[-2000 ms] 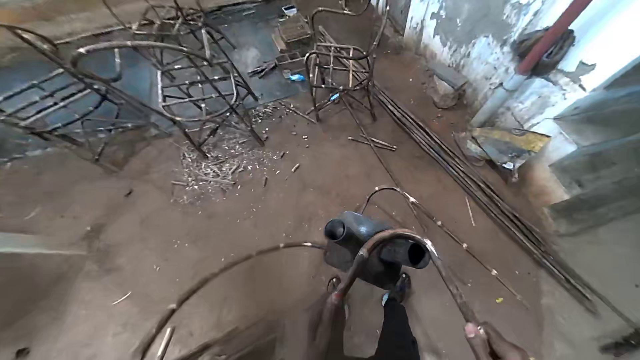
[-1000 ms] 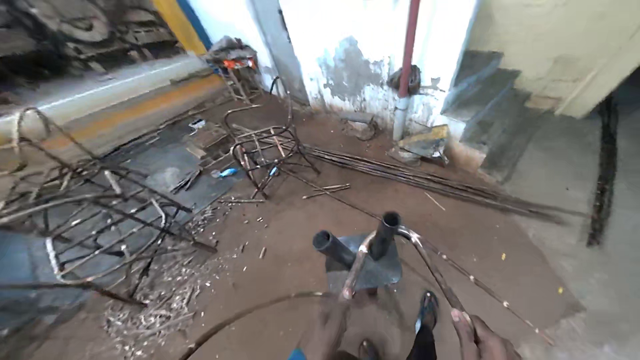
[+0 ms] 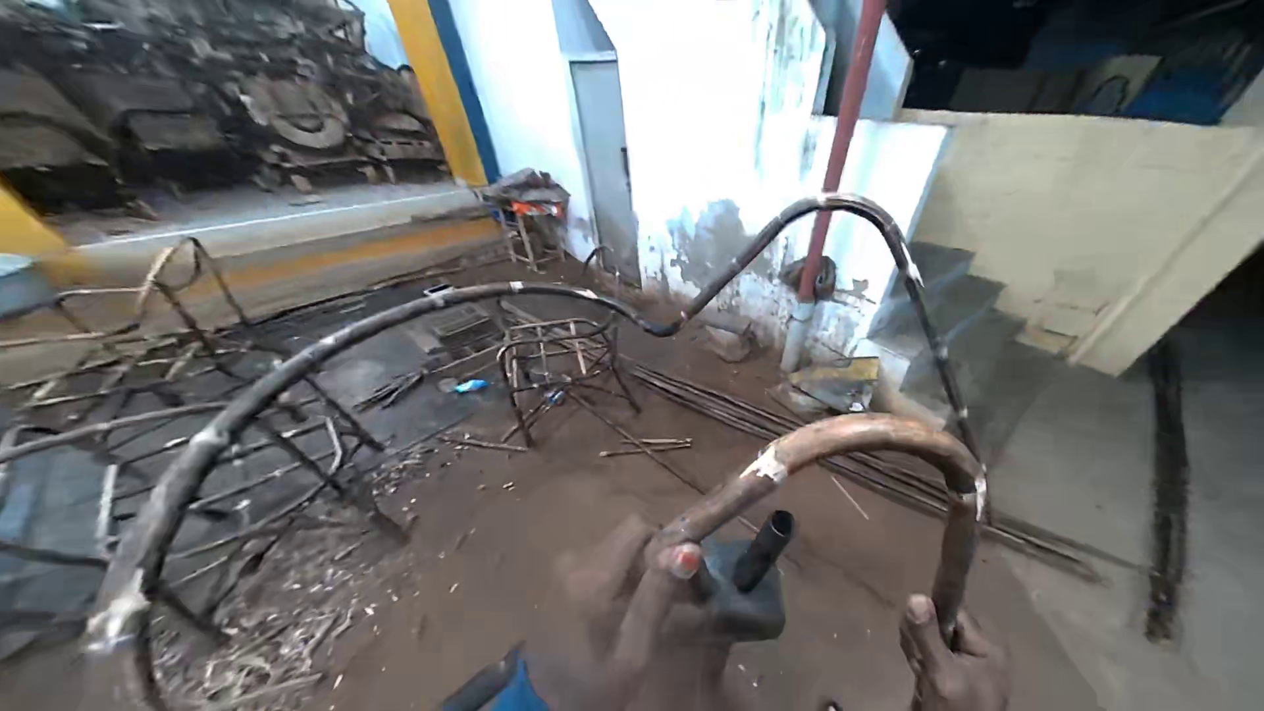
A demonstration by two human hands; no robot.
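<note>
A long bent cane pole (image 3: 395,308), brown with pale joints, curves across the head view from lower left, over a high arch and round a near bend at the right. My left hand (image 3: 647,592), blurred, grips it at the near end of the arch. My right hand (image 3: 953,657) is closed round its lower right part. Below and behind my left hand stands a dark metal stand (image 3: 755,602) with an upright pipe (image 3: 768,548); my hand hides part of it.
Cane chair frames (image 3: 188,444) stand at the left, and a smaller cane frame (image 3: 553,360) further back. Wood chips (image 3: 286,632) litter the floor at lower left. A bundle of long canes (image 3: 750,415) lies towards the right. Steps (image 3: 948,306) and a red pipe (image 3: 849,109) are at the wall.
The bent cane has been raised from low over the stand, and its arches now stand high in the view. Both hands remain on it. The view has tilted up.
</note>
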